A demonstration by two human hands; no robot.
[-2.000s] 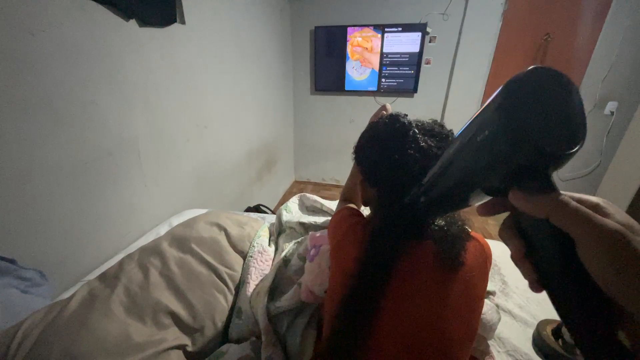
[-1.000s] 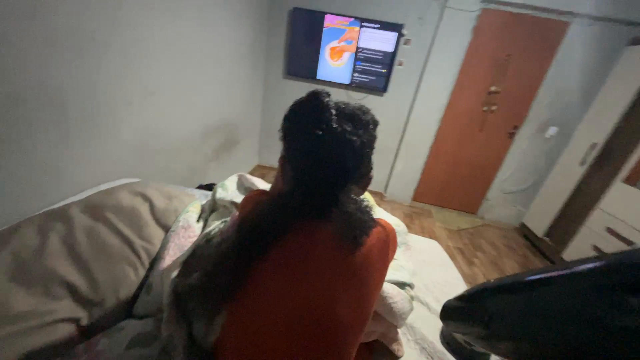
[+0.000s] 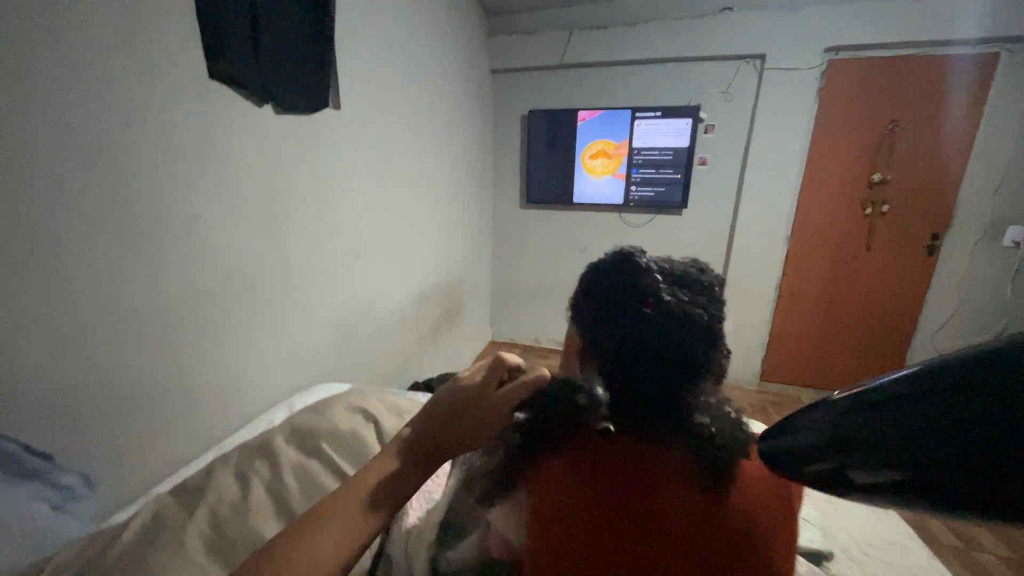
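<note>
A person in an orange-red top (image 3: 656, 512) sits on a bed with their back to me. Their dark curly hair (image 3: 652, 320) is partly gathered up, with looser hair hanging at the neck and shoulders. My left hand (image 3: 492, 396) reaches in from the lower left, its fingers closed on a lock of dark hair (image 3: 560, 412) at the left of the neck. A black hair dryer (image 3: 904, 432) extends in from the right edge, its narrow end near the person's right shoulder. The hand on the dryer lies outside the view, so my right hand does not show.
A beige blanket (image 3: 304, 472) and a patterned cover (image 3: 432, 500) lie over the bed. On the far wall hangs a lit television (image 3: 552, 156), with an orange-brown door (image 3: 872, 280) to its right. Dark clothing (image 3: 272, 52) hangs at the upper left.
My left hand has come into view and taken hold of hair. My right hand, seen on the dryer two seconds ago, has left the view. The person's raised hand is no longer seen.
</note>
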